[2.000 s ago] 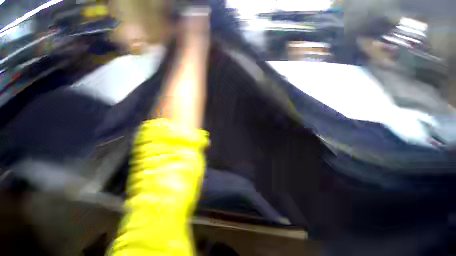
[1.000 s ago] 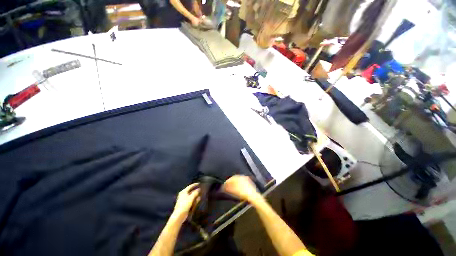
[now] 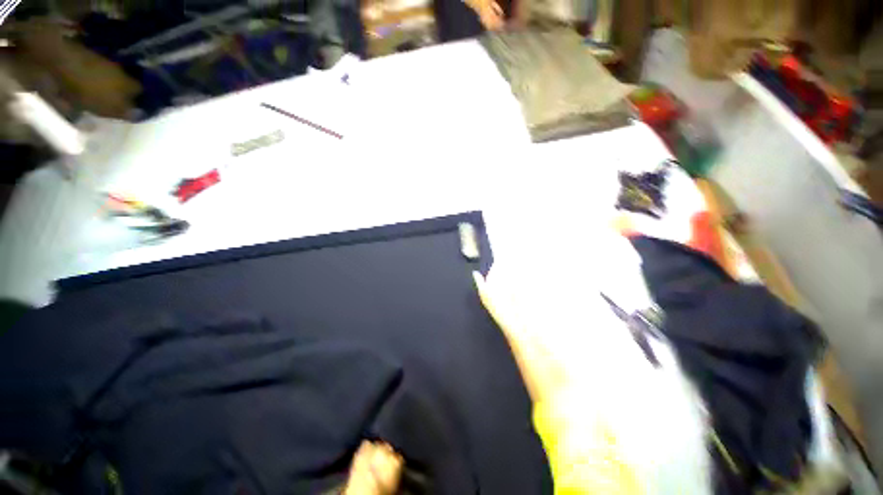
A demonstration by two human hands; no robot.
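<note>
Dark fabric (image 3: 319, 290) covers the near table, flat at the far and right edges and rumpled into a loose fold at the left and centre. My left hand (image 3: 376, 468) is at the bottom edge, partly cut off, closed on the rumpled fabric. My right hand (image 3: 487, 295) is blurred at the fabric's right edge, just below a small grey metal weight (image 3: 470, 242) on the far right corner. Its finger shape is unclear. The yellow sleeve shows behind it.
Open shears (image 3: 634, 329) and crumpled dark scrap cloth (image 3: 731, 338) lie right. Folded grey-olive cloth (image 3: 566, 87) is at the back, near a person's hand (image 3: 489, 14). A red-handled tool (image 3: 197, 186), a flat ruler (image 3: 258, 143) and a thin rod (image 3: 302, 121) lie left on the white table (image 3: 407, 145).
The view has shifted since one second ago. My right hand has left the near fabric edge and reached forward to the far right corner. My left hand remains at the near fabric.
</note>
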